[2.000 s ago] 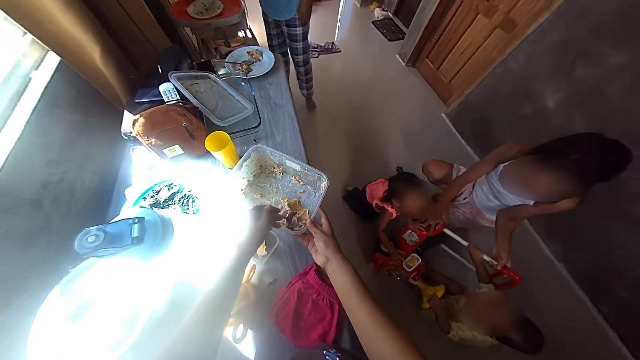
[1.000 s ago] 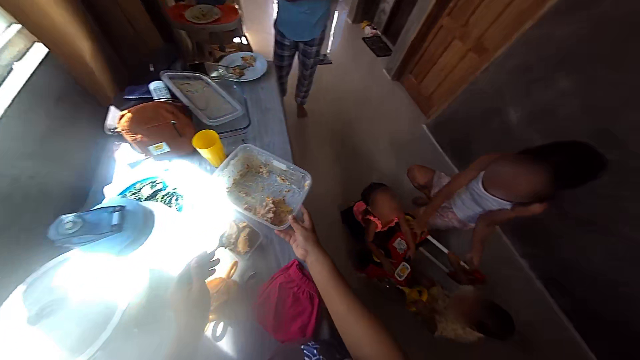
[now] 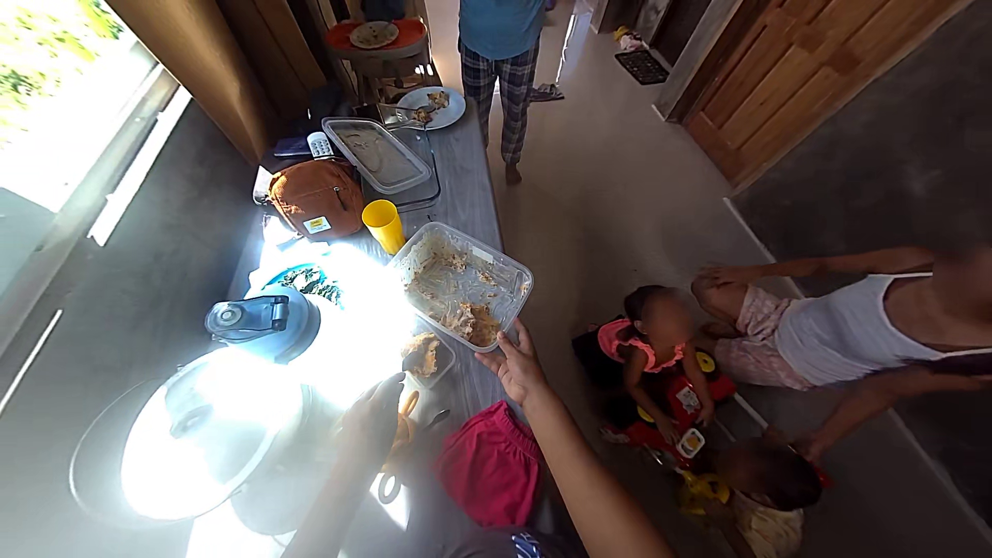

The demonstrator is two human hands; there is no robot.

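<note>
A clear plastic food container (image 3: 465, 283) with food remains along its inside is tilted toward me above the table. My right hand (image 3: 515, 364) grips its lower right corner. My left hand (image 3: 376, 415), washed out by glare, is lower down beside a small clear container (image 3: 434, 360) with brownish food in it; whether it touches anything is unclear. Just behind the large container stands a yellow plastic cup (image 3: 384, 226). Near my left hand lie an orange-handled item (image 3: 407, 422) and a spoon (image 3: 439, 418). A magenta cloth garment (image 3: 492, 469) is at the table's near edge.
At left stand a lidded pot (image 3: 209, 434), a blue-lidded bottle (image 3: 267, 318) and a blue bowl of greens (image 3: 310, 280). Farther back are a brown bag (image 3: 318, 198), a plastic lid (image 3: 376, 155) and a plate (image 3: 446, 105). One person stands beyond; several people are on the floor at right.
Two seconds ago my left hand was at the large container's lower edge; now it is apart from it, lower and to the left. My right hand still holds the container.
</note>
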